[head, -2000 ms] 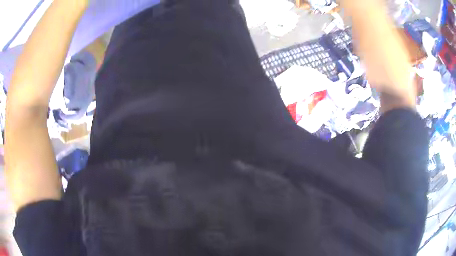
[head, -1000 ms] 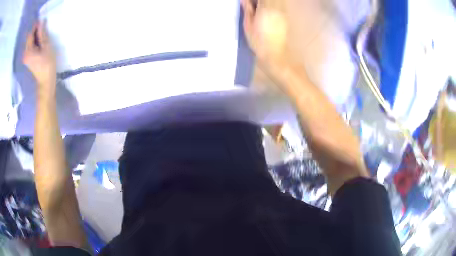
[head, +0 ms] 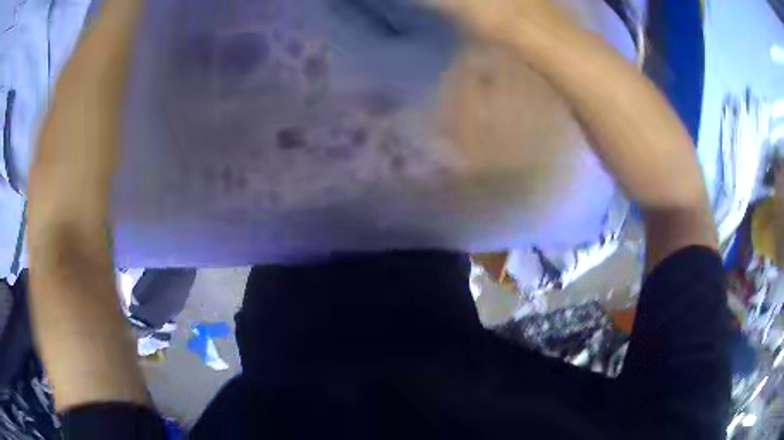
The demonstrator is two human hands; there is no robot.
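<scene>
The lavender table cover (head: 344, 172) lies in front of me, with brown-grey blotches in its middle and right. My left forearm runs up along its left side, and my left hand is beyond the top edge. My right arm bends in from the right to the top middle, where my right hand (head: 468, 10) is blurred and cut off by the top edge. A blurred blue-grey patch (head: 400, 43) lies beside and below it. I cannot tell what it is or whether I hold it.
Pale pieces with dark lines (head: 10, 142) are at the far left. A blue upright band (head: 676, 69) and white layers (head: 735, 163) are at the right. Below the table are a blue-and-white scrap (head: 209, 342) on the grey floor and clutter at lower right.
The white piece with the dark stripe has left the middle of the table, baring the blotched cover. Both my hands have moved up, the left one out of the picture.
</scene>
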